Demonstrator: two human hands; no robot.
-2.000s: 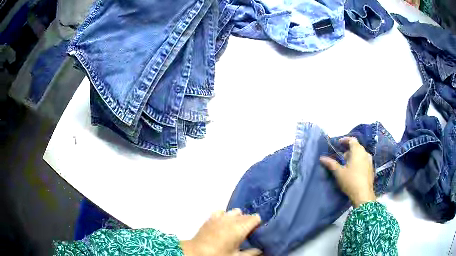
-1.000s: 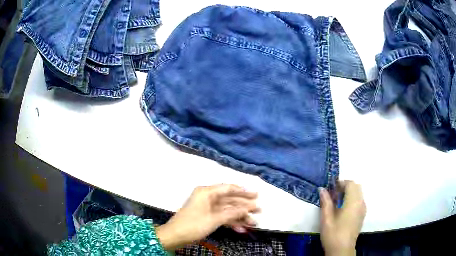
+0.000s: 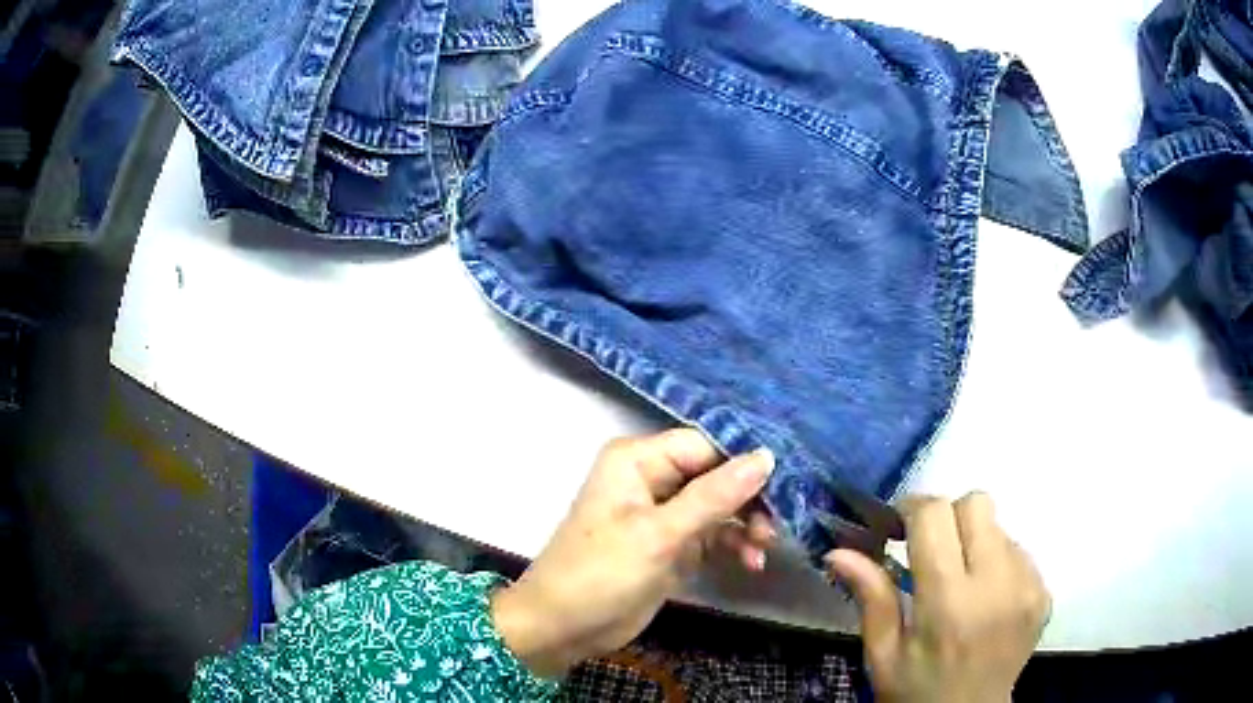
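A mid-blue denim hood [image 3: 742, 220] lies spread on the white table, its curved topstitched seam toward the top. My left hand [image 3: 639, 536] pinches its hem band near the lower corner between thumb and fingers. My right hand [image 3: 948, 597] holds dark thread snips [image 3: 868, 522] at that corner, the blades against the denim edge. The corner is slightly lifted and partly hidden by my fingers and the snips. Whether the blades are open or closed is not clear.
A fanned stack of denim pieces [image 3: 344, 124] lies at the upper left. A crumpled denim pile [image 3: 1195, 179] lies at the right. The white table's curved edge [image 3: 412, 515] runs in front of me. Denim in a blue bin [image 3: 344, 543] shows below it.
The hood went from folded under both hands to spread flat. Since then my left hand has taken hold of its hem near the corner, and the snips now show at the corner.
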